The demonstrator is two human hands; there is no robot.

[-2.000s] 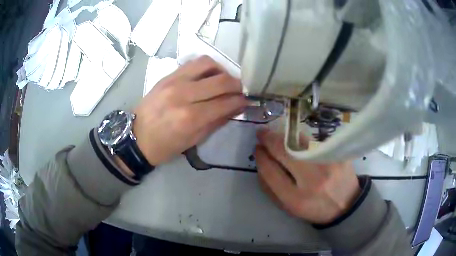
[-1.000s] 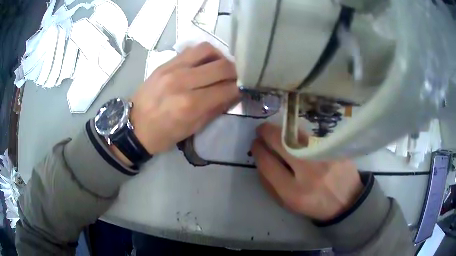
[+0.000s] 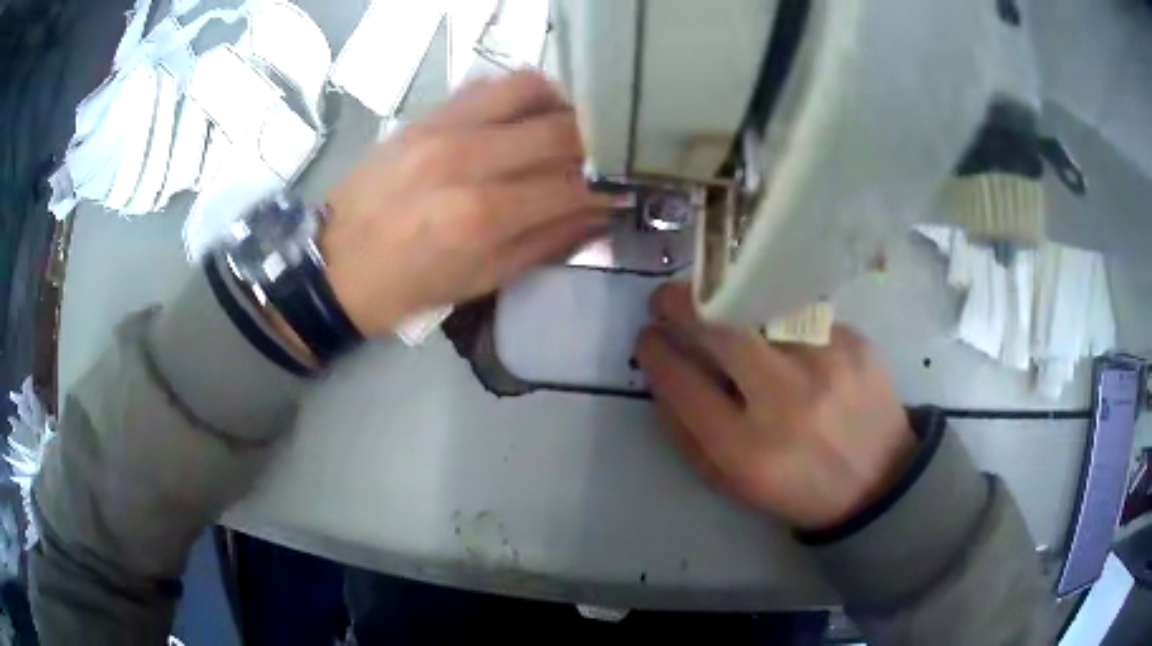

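Observation:
The cream sewing machine head (image 3: 809, 139) stands over the work area. My left hand (image 3: 468, 208) is at the left side of the presser foot area, blurred, fingertips close to the metal plate (image 3: 613, 252). A bit of white fabric (image 3: 421, 324) shows below its palm. My right hand (image 3: 771, 404) is bent beside the bed cover (image 3: 562, 331), right of the needle area and partly under the head. Its fingertips are close together. What either hand holds is hidden by the fingers and the machine. The needle is not clearly visible.
Outlined white tabs (image 3: 394, 57) and a fanned pile (image 3: 133, 139) lie at upper left. Narrow white strips (image 3: 1036, 309) lie right of the machine, below a pale-bristled brush (image 3: 998, 189). A purple-screened phone (image 3: 1099, 480) lies at the right edge. White scraps (image 3: 25, 442) hang at far left.
My left hand has moved up and left, and white fabric now shows below it. My right hand stays beside the bed. The view has shifted, revealing the brush and more of the strips.

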